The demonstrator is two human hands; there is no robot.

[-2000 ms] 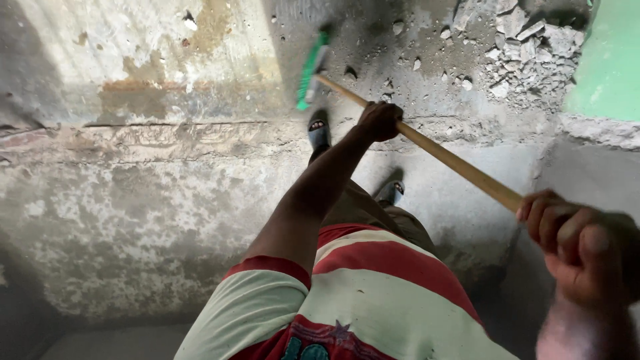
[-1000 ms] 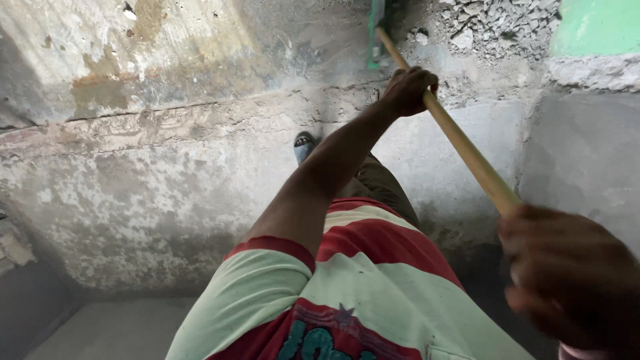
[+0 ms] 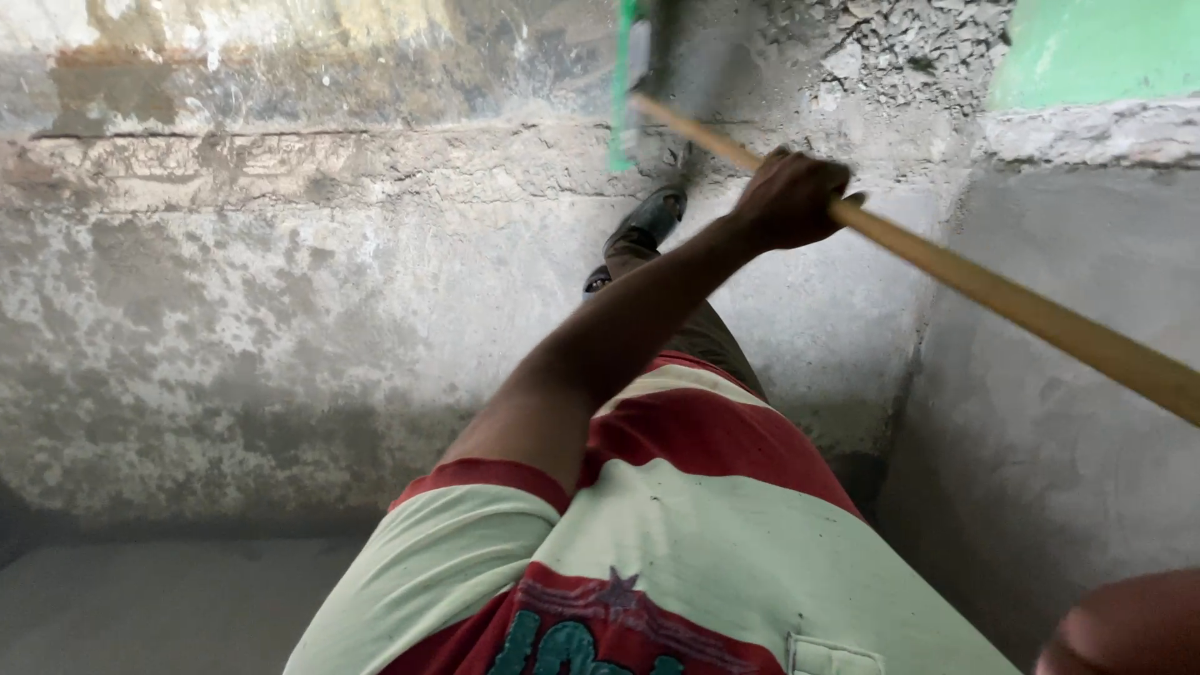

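A long wooden handle (image 3: 1012, 291) runs from the right edge towards the upper middle. At its far end is a narrow green tool head (image 3: 621, 89), blurred; whether it is a broom or a squeegee cannot be told. My left hand (image 3: 797, 199) is closed around the handle's lower part, with the arm reaching across my body. At the bottom right corner a blurred part of my right arm or hand (image 3: 1130, 623) shows, below the handle and apart from its visible part. The handle's upper end lies outside the view.
Broken rubble (image 3: 914, 52) lies at the upper right, beside a green painted surface (image 3: 1102, 47) with a rough broken edge. A cracked ridge (image 3: 356, 169) crosses the worn concrete. My dark shoe (image 3: 647, 220) is just below the tool head. A grey surface (image 3: 1059, 262) stands at right.
My right hand, seen on the handle earlier, has moved towards the lower right, largely out of view. My left hand stays on the handle. The tool head has shifted relative to my feet.
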